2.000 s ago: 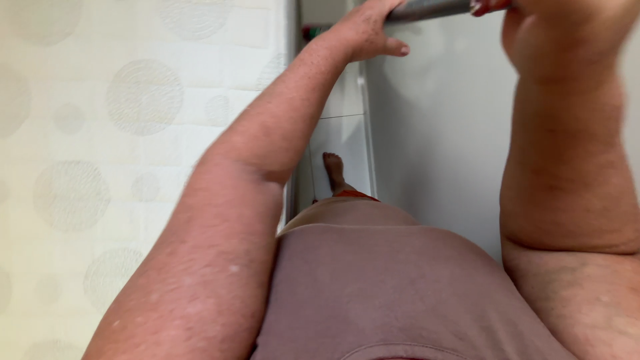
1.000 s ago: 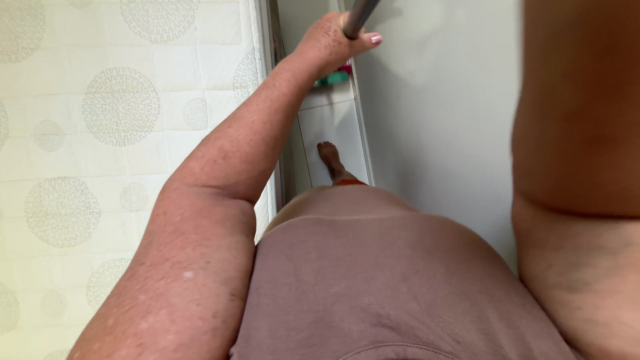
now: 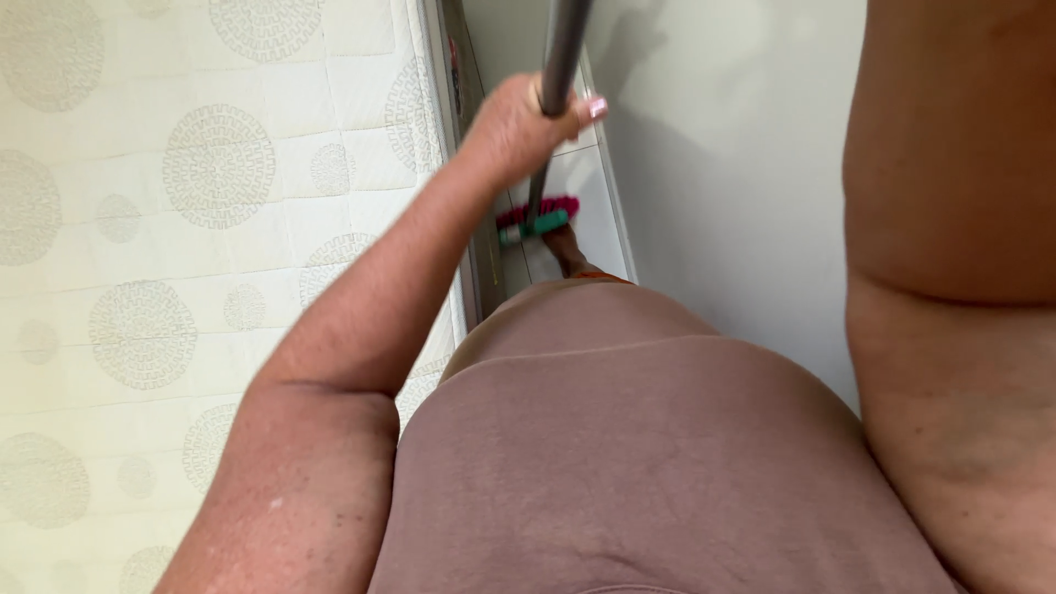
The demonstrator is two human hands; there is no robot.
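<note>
My left hand (image 3: 528, 124) is closed around the grey metal handle (image 3: 566, 49) of a broom, its thumb across the front. Below the hand, the handle runs down to a broom head (image 3: 536, 224) with a green block and pink-red bristles, on the tiled floor close to my bare foot (image 3: 566, 247). The upper end of the handle leaves the top of the view. My right arm is raised along the right side, and its hand is outside the picture.
A mattress (image 3: 272, 198) with a circle pattern fills the left side, on a dark bed base. A pale wall (image 3: 709, 190) stands at the right. Between them runs a narrow strip of light floor tiles (image 3: 586, 190), where I stand.
The broom head has come in beside my foot; one second ago it was farther up, partly behind my left hand. My right hand, partly visible two seconds ago, has gone out of view.
</note>
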